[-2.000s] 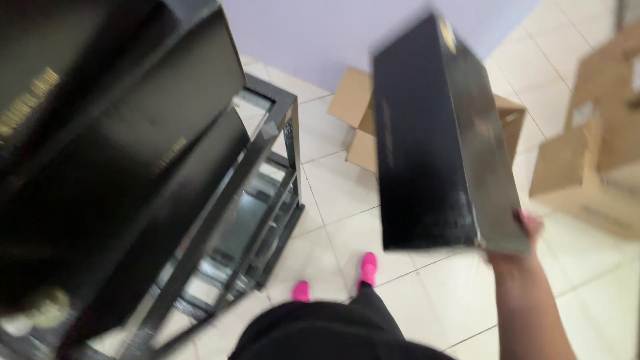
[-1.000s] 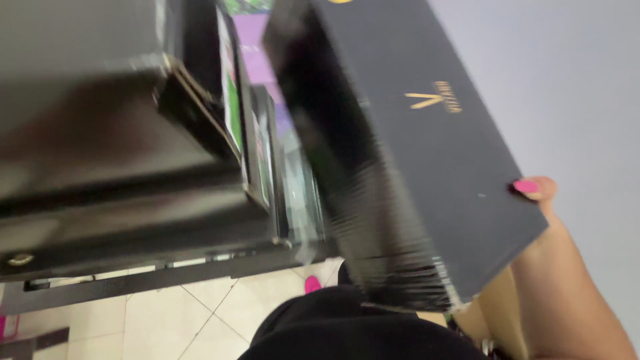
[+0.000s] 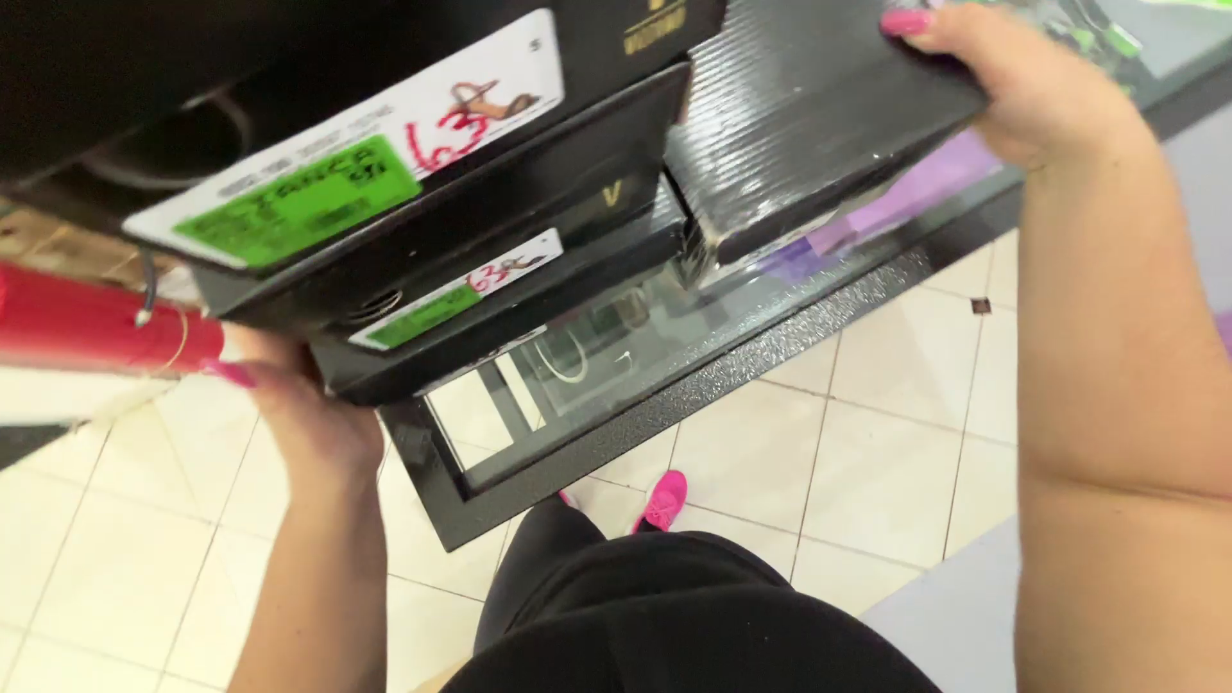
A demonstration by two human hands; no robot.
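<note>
A black cardboard shoebox (image 3: pixel 799 125) with ribbed shine lies at the upper right on a glass display counter (image 3: pixel 616 366), and my right hand (image 3: pixel 1030 87) rests on its far right end, thumb on top. Beside it, to the left, stand stacked black shoeboxes (image 3: pixel 539 159), whose ends bear white labels (image 3: pixel 366 154) with green stickers, red handwriting and small shoe pictures. My left hand (image 3: pixel 298 414) is against the lower left corner of this stack, its thumb apart; its other fingers are hidden behind the boxes.
The counter has a black textured metal frame (image 3: pixel 674 375). A red object (image 3: pixel 106 322) juts in at the left. Purple material (image 3: pixel 895 197) lies by the counter's right part. Below is a tiled floor (image 3: pixel 866 452), with my pink shoe (image 3: pixel 664 499) on it.
The black shoebox, earlier held up in my right hand over the floor, is now at the counter beside the stack. My left hand has come into view at the stack.
</note>
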